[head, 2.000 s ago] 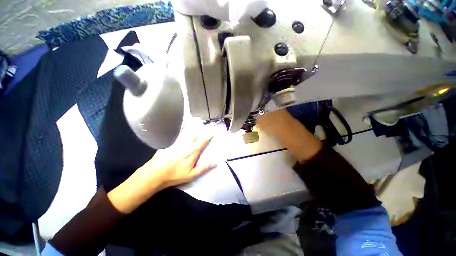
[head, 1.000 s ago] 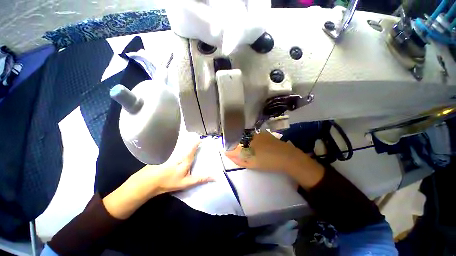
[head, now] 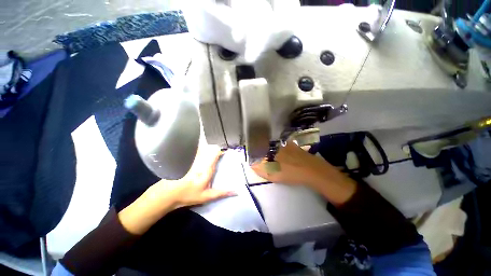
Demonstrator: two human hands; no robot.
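Pale lining cloth (head: 232, 207) lies under the white sewing machine head (head: 226, 108), with a narrow dark edge along its right side. My left hand (head: 196, 180) lies flat on the pale cloth, thumb spread from the fingers, left of the needle area. My right hand (head: 288, 164) is right of the needle, its fingertips by the cloth's edge, partly behind the presser parts; I cannot tell whether it grips the cloth. Dark navy cloth (head: 188, 242) hangs below the pale cloth. The needle tip is hidden.
A white lamp cone (head: 168, 135) stands left of the needle. Black-handled scissors (head: 376, 153) lie right of my right hand, beside dark blue cloth. Large dark garment panels (head: 32, 161) cover the left side. Limp white cloth (head: 242, 27) sits on the machine head.
My right hand has come down and left, close to the needle and the cloth's edge, compared with two seconds ago. My left hand stays on the pale cloth. The view has shifted slightly.
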